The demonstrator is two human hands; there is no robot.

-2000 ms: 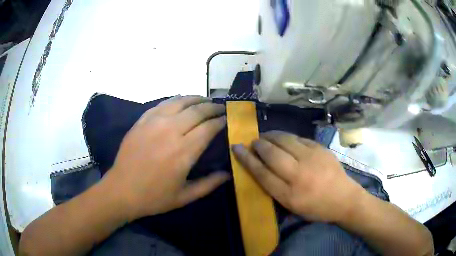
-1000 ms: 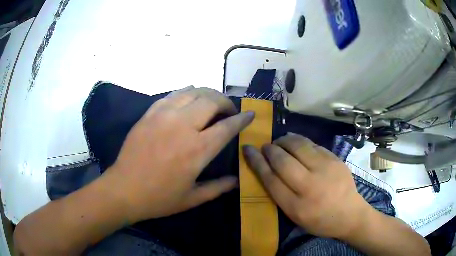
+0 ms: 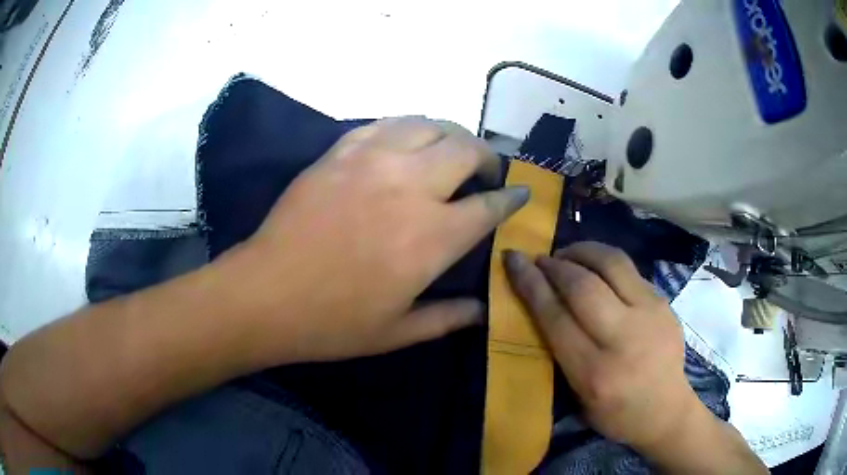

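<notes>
A mustard-yellow template strip [image 3: 522, 311] lies lengthwise on navy cloth [image 3: 269, 139], its top end beside the presser foot [image 3: 587, 183]. My left hand [image 3: 371, 232] lies spread on the navy cloth left of the strip, its index fingertip on the strip's upper left edge. My right hand [image 3: 613, 343] presses with its fingertips on the strip's middle and on the cloth at its right. Neither hand is closed around anything. Blue-grey trouser cloth [image 3: 144, 260] shows beneath the navy piece. The needle tip is too small to tell.
The white sewing machine head [image 3: 687, 139] stands at upper right, over the metal bed plate [image 3: 520, 93]. A cream knob [image 3: 759, 314] hangs below it. Black thread snips [image 3: 792, 357] lie on the white table [image 3: 371, 46] at right.
In the view, the strip, cloth and machine head have shifted right and the strip now tilts. My left index fingertip has come onto the strip since the earliest frame. My right fingers stay on it.
</notes>
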